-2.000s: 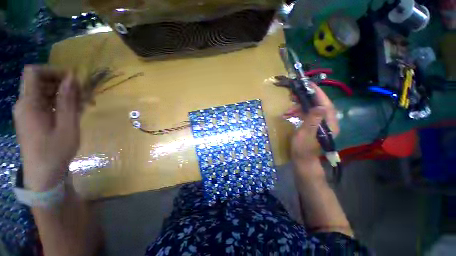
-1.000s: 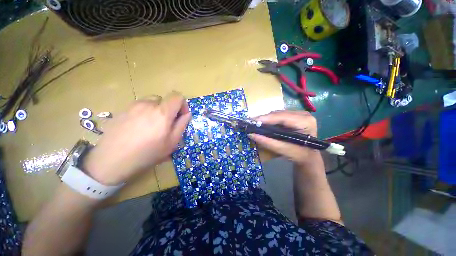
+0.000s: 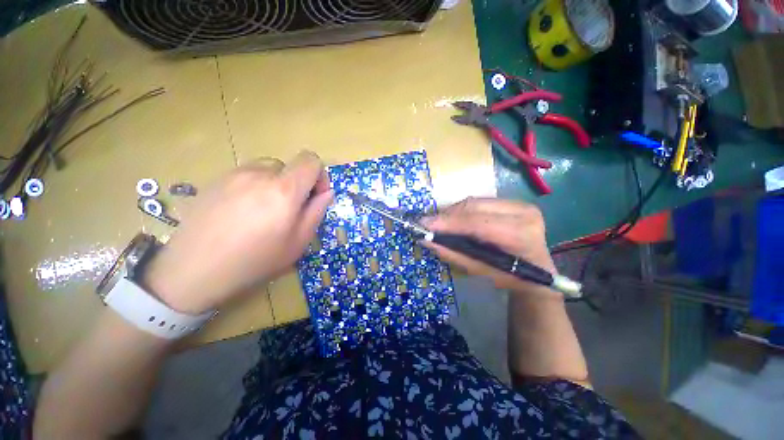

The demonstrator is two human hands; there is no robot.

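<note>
The blue PCB panel (image 3: 378,266) lies on the tan board in front of me. My right hand (image 3: 494,236) holds the soldering iron (image 3: 481,251) by its black handle. The iron's silver tip points left at the panel's upper left part. My left hand (image 3: 249,223) is at the panel's upper left edge with thumb and fingertips pinched together. A lead wire between them is too small to make out. White round discs (image 3: 148,187) lie left of my left hand, with a short dark lead running toward it.
A bundle of dark lead wires (image 3: 53,129) lies at left. The dark grille (image 3: 258,21) stands at the back. Red-handled cutters (image 3: 516,142) lie right of the tan board (image 3: 361,103). A yellow tin (image 3: 554,34), iron holder (image 3: 685,142) and solder spool (image 3: 707,13) are at the back right.
My left hand has come from the far left to the panel. The iron has swung from upright to lie over the panel, its tip now at the upper left part.
</note>
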